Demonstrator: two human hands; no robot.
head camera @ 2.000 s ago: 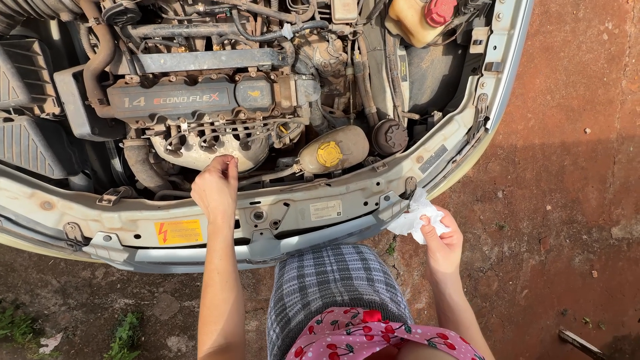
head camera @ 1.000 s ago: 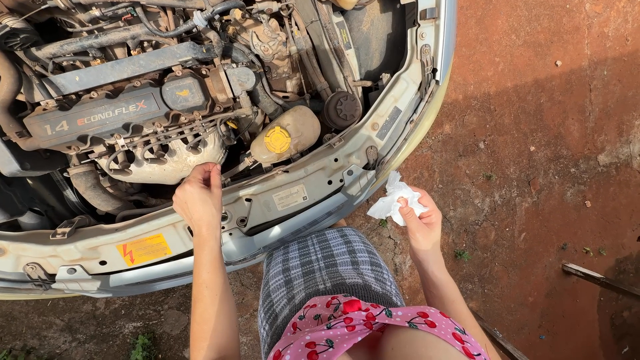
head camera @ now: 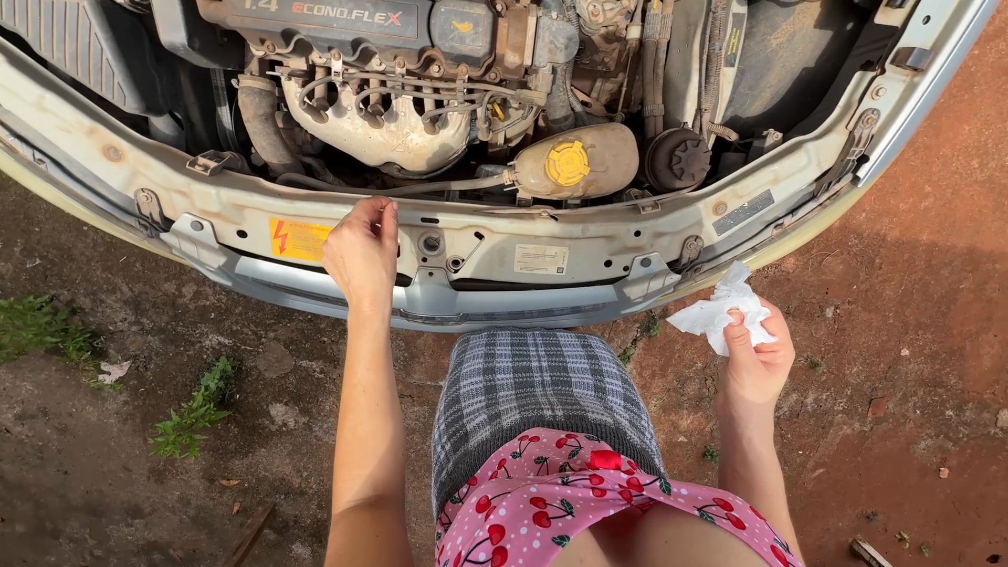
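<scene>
My left hand [head camera: 362, 252] is over the car's front crossmember [head camera: 488, 228], beside a yellow warning sticker [head camera: 298, 239]. Its thumb and forefinger are pinched together; whether something thin is between them I cannot tell. A crumpled white paper tissue [head camera: 724, 311] is held in my right hand [head camera: 756, 354], just outside the front edge of the car. Beyond my left hand lie the exhaust manifold's heat shield [head camera: 386, 134] and the engine cover [head camera: 354, 27]. A coolant reservoir [head camera: 618, 161] with a yellow cap [head camera: 568, 163] sits to their right.
A black round cap [head camera: 679, 160] is right of the reservoir. The bumper [head camera: 504, 303] curves across in front of my body. Below are reddish ground [head camera: 906, 354], green weeds [head camera: 197, 409] and a piece of wood [head camera: 869, 553] at the bottom right.
My left hand has moved from beside the heat shield back toward the bumper, onto the crossmember. My right hand still holds the tissue. The view has turned and shifted.
</scene>
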